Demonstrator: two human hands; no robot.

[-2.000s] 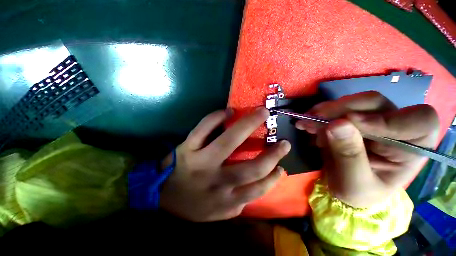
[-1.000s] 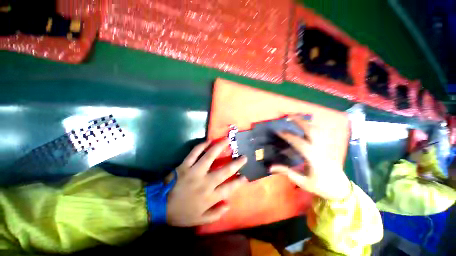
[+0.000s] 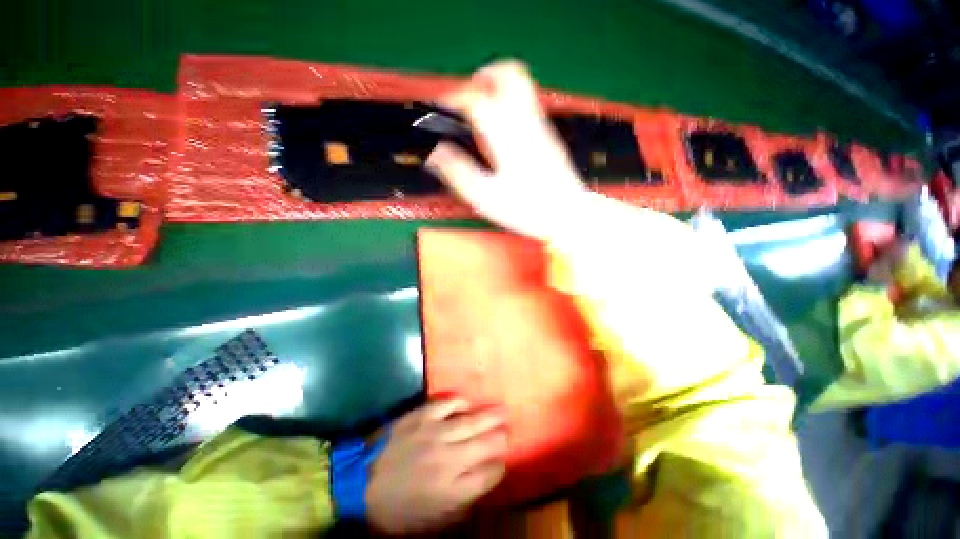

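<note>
A black circuit board [image 3: 363,153] with yellow-orange patches lies flat on red bubble wrap [image 3: 226,158] on the green conveyor. My right hand [image 3: 505,153] is over its right end, blurred, thumb and fingers spread; whether it grips the board is unclear. A short silvery streak, perhaps the tweezers, shows by the fingers. My left hand [image 3: 437,463], with a blue wrist band [image 3: 353,476], rests palm down on the orange-red mat [image 3: 495,337], holding nothing visible. No board shows on the mat.
A sheet of small black pads [image 3: 211,379] lies left of the mat. Other boards [image 3: 721,156] on bubble wrap line the conveyor on both sides. A clear plastic strip [image 3: 753,295] lies on the right. Another person's yellow sleeve [image 3: 895,342] shows at far right.
The view has shifted towards the conveyor. My right hand has moved from the mat to the conveyor, and a board now lies on the previously bare bubble wrap. My left hand is near the mat's lower edge.
</note>
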